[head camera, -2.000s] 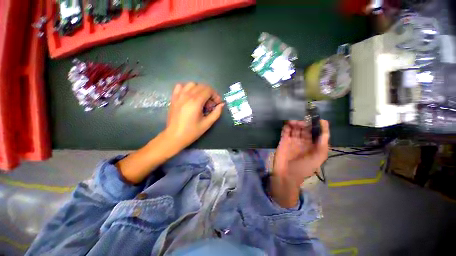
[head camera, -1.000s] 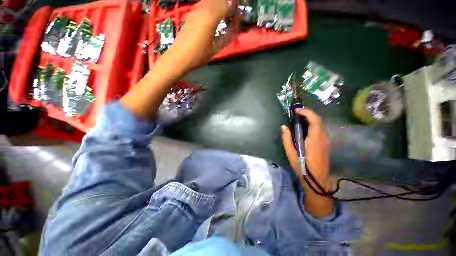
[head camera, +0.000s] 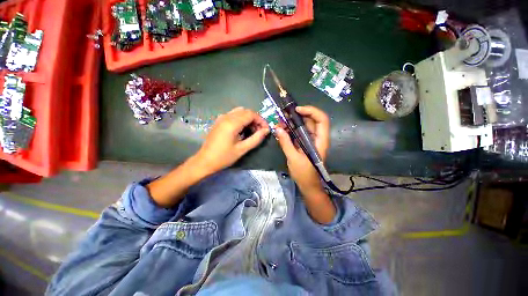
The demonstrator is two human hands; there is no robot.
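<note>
My right hand holds the black soldering iron, its metal tip pointing up and away, with a thin pale curved tube beside it. A small green and white circuit board lies in front of me between my hands, partly hidden by the iron and fingers. My left hand is at the board's lower left edge, thumb and forefinger together; whether they grip the board or a lead is too small to tell. A tangled pile of red leads with white connectors lies on the mat at the left.
Red trays with boards stand at the back and left. Overlapping boards lie right of the iron tip. A round yellowish tin stands beside the off-white box, which carries a clear reel. Black cords run along the front edge.
My left hand has come back from the rear tray to the mat's front. The iron has moved left with my right hand, away from the overlapping boards. The view has shifted.
</note>
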